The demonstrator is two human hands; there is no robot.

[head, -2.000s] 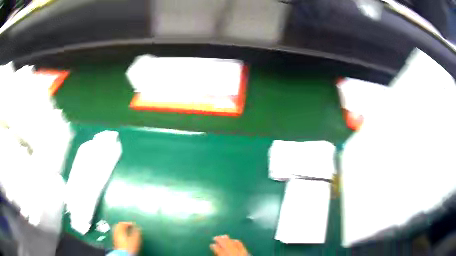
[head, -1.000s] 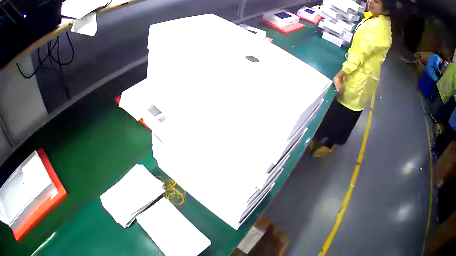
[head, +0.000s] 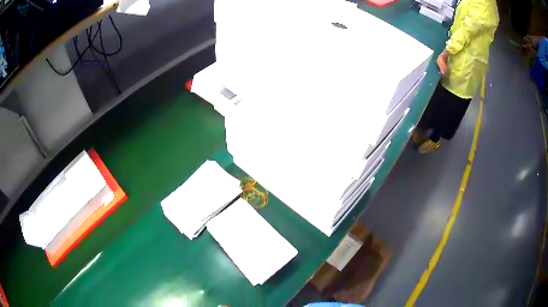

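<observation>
Neither of my hands shows in the head view; only a strip of blue cloth [head: 333,304] shows at the bottom edge. A pile of white leaflets [head: 202,195] lies on the green bench. A second white leaflet pile [head: 252,241] lies against its near right side. A tall stack of white box inserts [head: 312,114] stands beyond them, with a dark finger hole on top and ridged edges at its right. On the left, a red tray [head: 111,186] carries white paperboard [head: 66,198] over a greyish flat item.
Yellow rubber bands [head: 255,193] lie between leaflets and stack. Another red tray is partly hidden behind the stack. A person in a yellow jacket [head: 474,48] stands at the bench's far right side. An open brown carton [head: 360,270] sits below the bench edge. Yellow lines mark the grey floor.
The view has swung right since the first frame, and both hands have left it. Since the second frame, the bench things have shifted right and mostly up in the picture.
</observation>
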